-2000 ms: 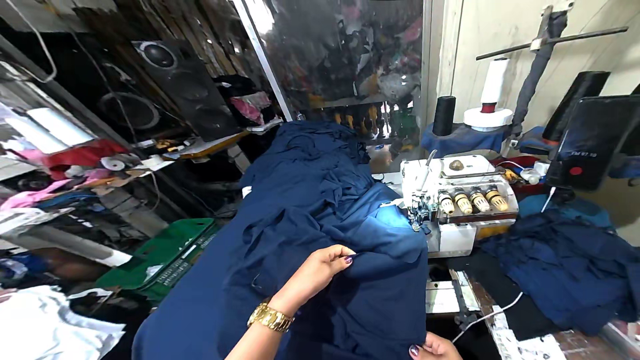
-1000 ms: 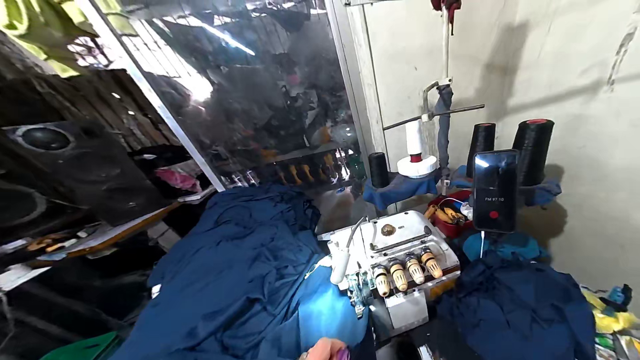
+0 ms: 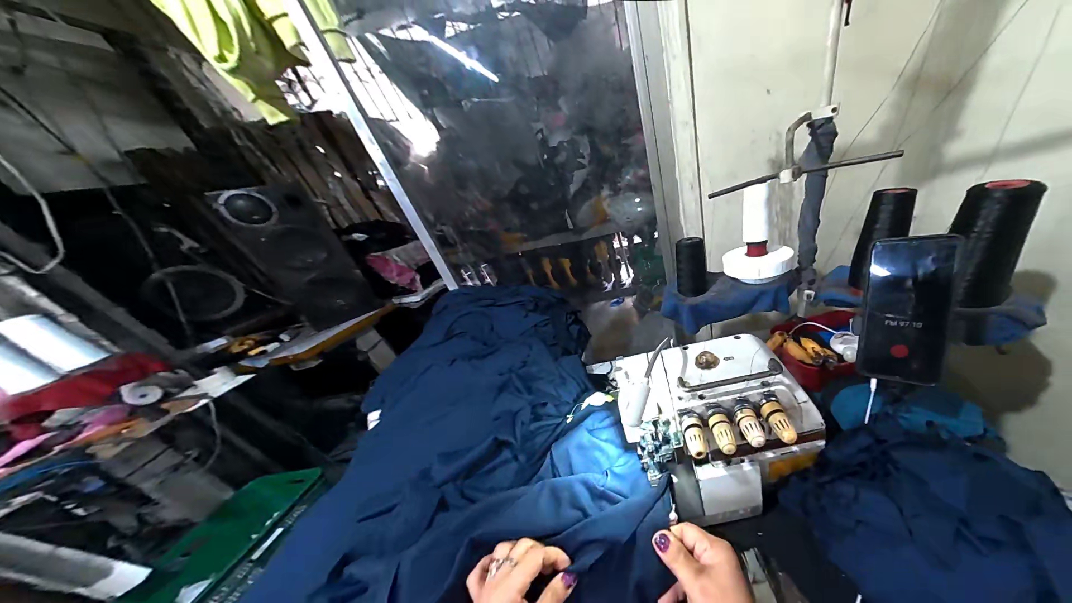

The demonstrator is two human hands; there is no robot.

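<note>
Navy blue fabric point(image 3: 435, 444) lies in a long heap left of a white overlock sewing machine point(image 3: 729, 368) and runs down to my hands. Near the bottom centre, my left hand point(image 3: 519, 571) grips a fold of it between thumb and curled fingers. My right hand point(image 3: 705, 565) pinches the fabric's edge just below the machine's needle area. The machine's lamp lights the cloth beside the needle area. Several tension dials point(image 3: 737, 427) line the machine's front. Part of each hand is cut off by the lower frame edge.
A phone point(image 3: 909, 310) stands upright behind the machine's right side, near black thread cones point(image 3: 997, 243) and a white thread spool point(image 3: 756, 226). More navy cloth point(image 3: 930, 511) is piled at the right. A green plastic crate point(image 3: 234, 528) and a loudspeaker point(image 3: 289, 251) are at the left.
Both hands are now in view at the fabric edge below the machine; one second ago only part of one showed at the bottom. The view has turned upward and right since the first frame.
</note>
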